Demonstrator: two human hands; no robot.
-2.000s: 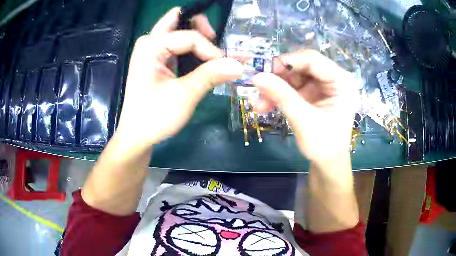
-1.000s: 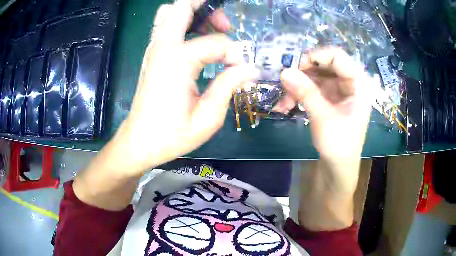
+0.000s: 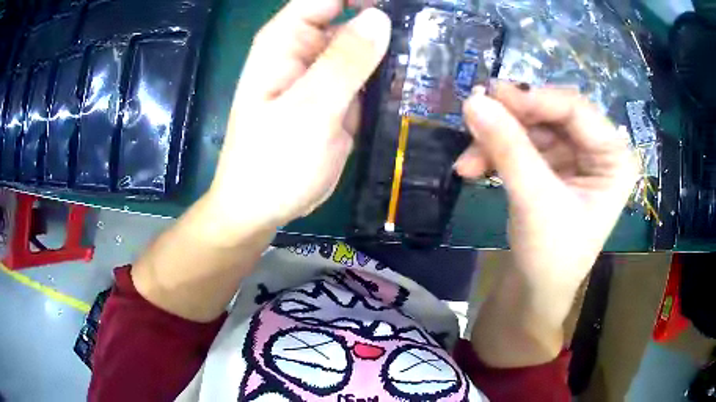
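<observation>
A black phone housing stands lengthwise in front of me, with a silvery circuit board with a blue patch in its upper half. An orange flex cable runs down from the board over the dark lower half. My left hand holds the housing at its upper left edge, fingers partly cut off by the top of the picture. My right hand has thumb and index finger close together at the board's right edge. A tiny pale spot shows at these fingertips; whether they grip something cannot be told.
A glossy black blister tray lies at the left on the green bench. Clear plastic lies behind my right hand, with a loose board assembly and orange tails at its right. A red stool stands below left.
The board was between both hands' fingertips; it now lies in the black housing, which has come into view in front. My right hand has moved right, and the orange cable hangs down over the housing.
</observation>
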